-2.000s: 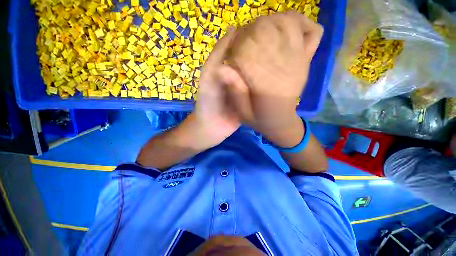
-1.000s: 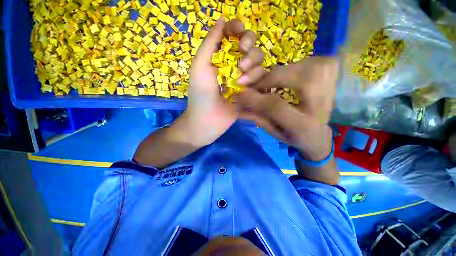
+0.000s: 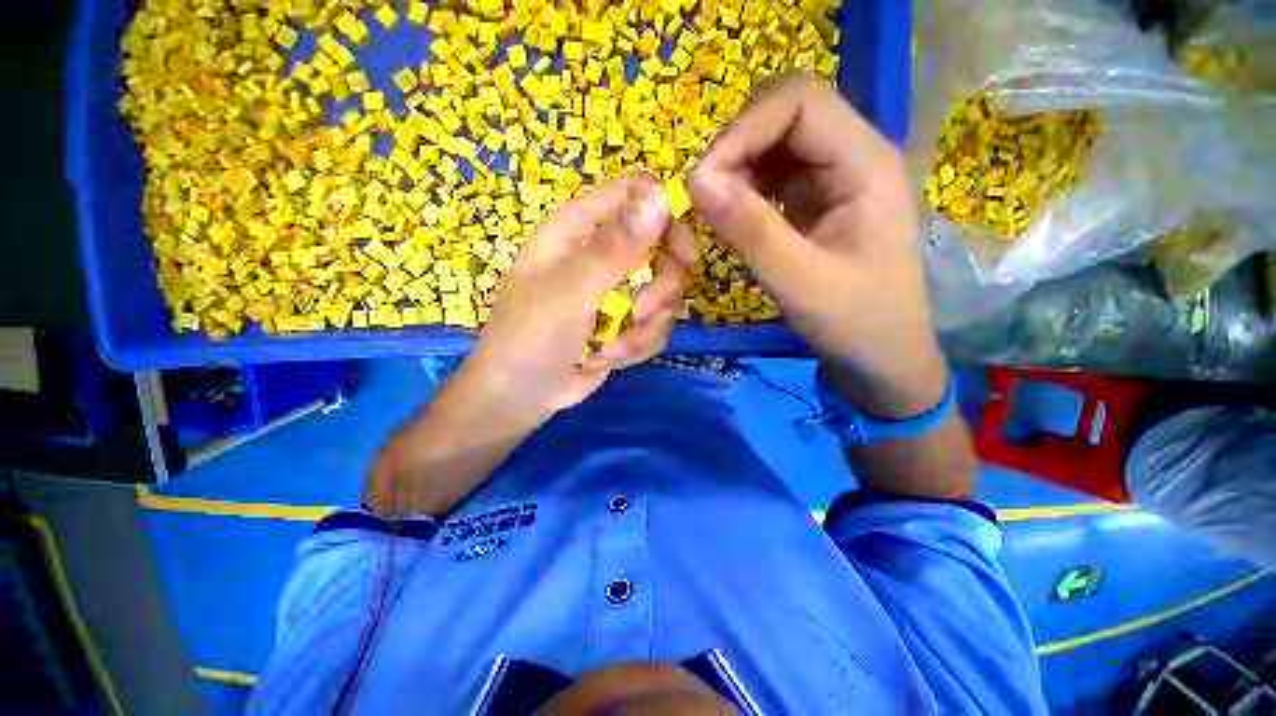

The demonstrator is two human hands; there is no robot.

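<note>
Many small yellow block components (image 3: 406,266) lie spread in a blue tray (image 3: 462,344). My left hand (image 3: 588,280) is above the tray's near edge, with several yellow pieces (image 3: 613,315) held in its curled fingers. One yellow piece (image 3: 677,196) stands out at my left thumb and fingertip. My right hand (image 3: 826,224), with a blue band on its wrist, is just right of it, thumb and forefinger close together at that piece. I cannot tell whether the right fingertips grip it too.
A clear plastic bag (image 3: 1119,168) with a heap of yellow parts (image 3: 1010,165) lies right of the tray. A red stool (image 3: 1057,431) and a person's grey-clothed part (image 3: 1210,469) are at the right. A thin cord hangs near my right wrist.
My hands were clasped together, then parted, showing yellow pieces in the left palm. Now the left fingers are curled around pieces, and the fingertips of both hands meet at one piece.
</note>
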